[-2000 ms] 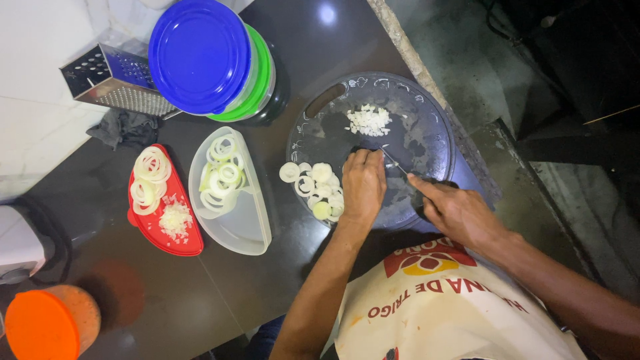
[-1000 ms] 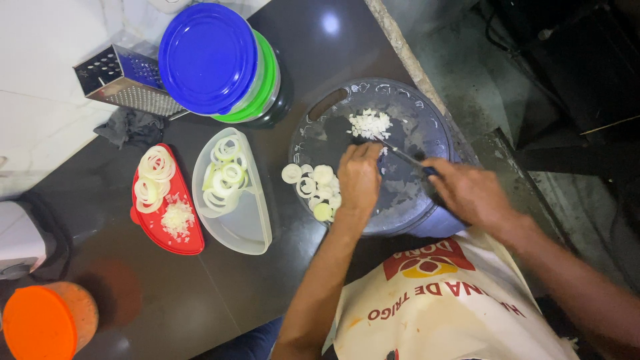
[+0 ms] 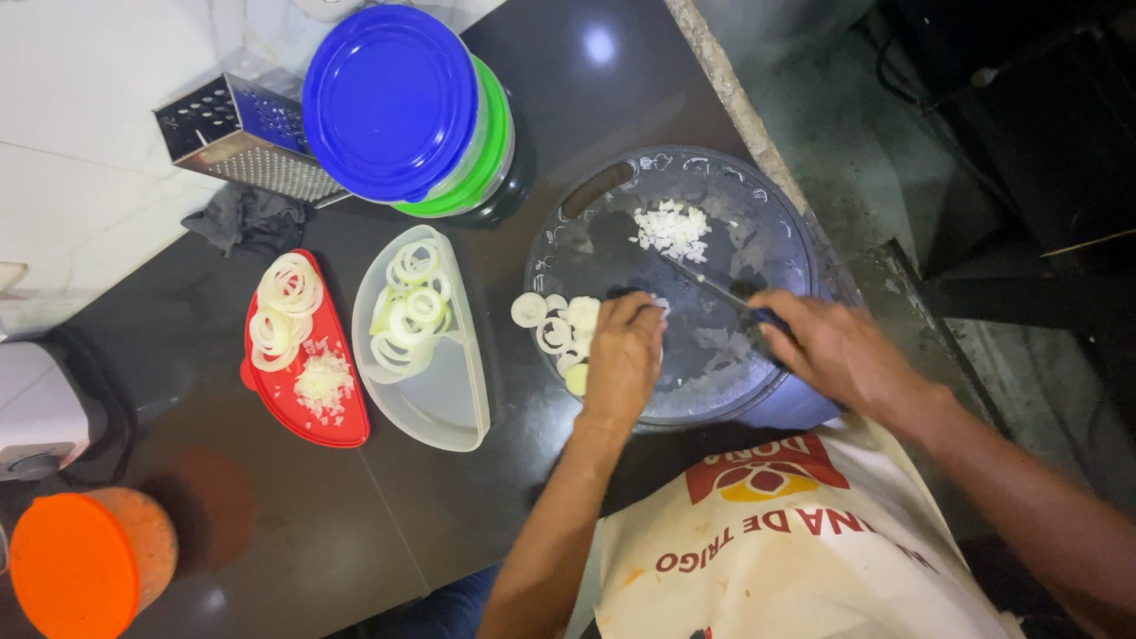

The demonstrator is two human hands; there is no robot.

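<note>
My right hand (image 3: 821, 351) grips a knife (image 3: 710, 286) by its dark blue handle, the blade's tip beside a pile of chopped onion (image 3: 672, 231) on a round dark cutting board (image 3: 710, 351). Fingers bent, my left hand (image 3: 632, 333) rests at the board's left part, with a bit of white onion showing at its fingertips. Just left of it lie sliced onion rounds (image 3: 554, 334). Farther left, a clear half-round container (image 3: 439, 404) holds onion rings (image 3: 413, 311). A red half-round lid (image 3: 342, 432) carries more rings and minced onion (image 3: 324, 383).
Behind the containers stand a tub with a blue lid (image 3: 390, 102), a green-lidded one under it, a metal box grater (image 3: 257, 146) and a dark cloth (image 3: 247, 220). An orange-lidded jar (image 3: 75, 568) is at the lower left. The counter's rough edge (image 3: 741, 102) runs past the board.
My left hand has moved from beside the chopped pile toward the onion rounds. The knife, near the left fingertips before, is now apart from them.
</note>
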